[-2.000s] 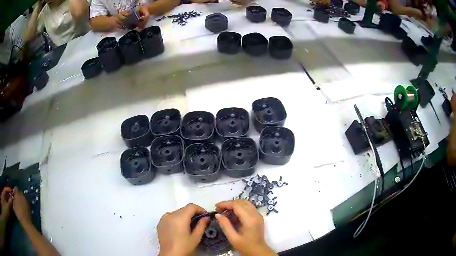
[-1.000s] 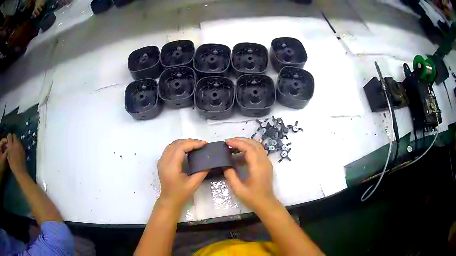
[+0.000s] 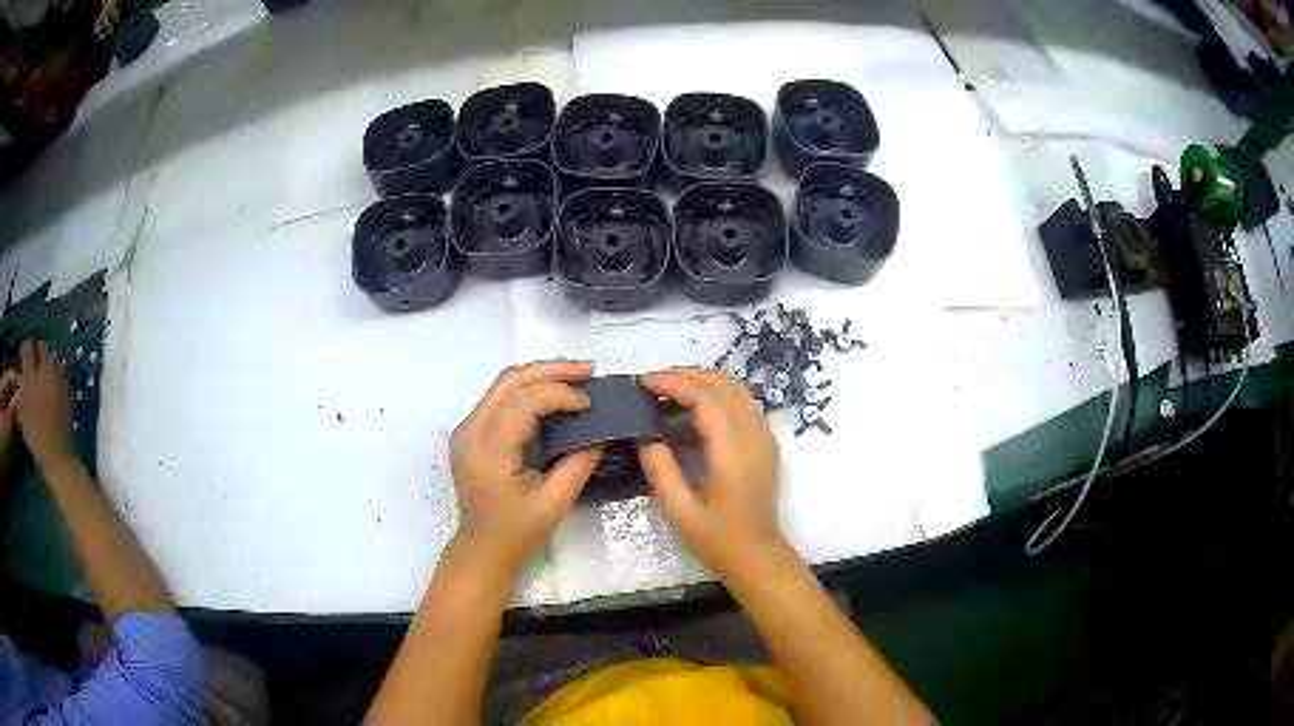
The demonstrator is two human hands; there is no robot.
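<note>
A black housing (image 3: 607,411) is held between my two hands above the white paper near the bench edge. It is tipped on its side, with its outer wall facing up and its opening towards me. My left hand (image 3: 520,451) grips its left side, and my right hand (image 3: 717,451) grips its right side. My thumbs are at its lower rim, and the inside is mostly dark and hidden. A loose pile of small dark levers (image 3: 781,362) with pale round centres lies beyond my right hand. Small glinting bits (image 3: 633,531) lie below the housing.
Two rows of open black housings (image 3: 612,244) stand beyond my hands. Black boxes (image 3: 1203,277) with cables and a green spool (image 3: 1210,185) are at the right. Another person's arm (image 3: 85,496) in a blue sleeve reaches in at the left. The bench edge (image 3: 355,616) runs below my hands.
Two seconds ago the housing sat with its opening up and my fingers inside; it is now turned on its side. Since one second ago it is tilted slightly more. The view has tipped down.
</note>
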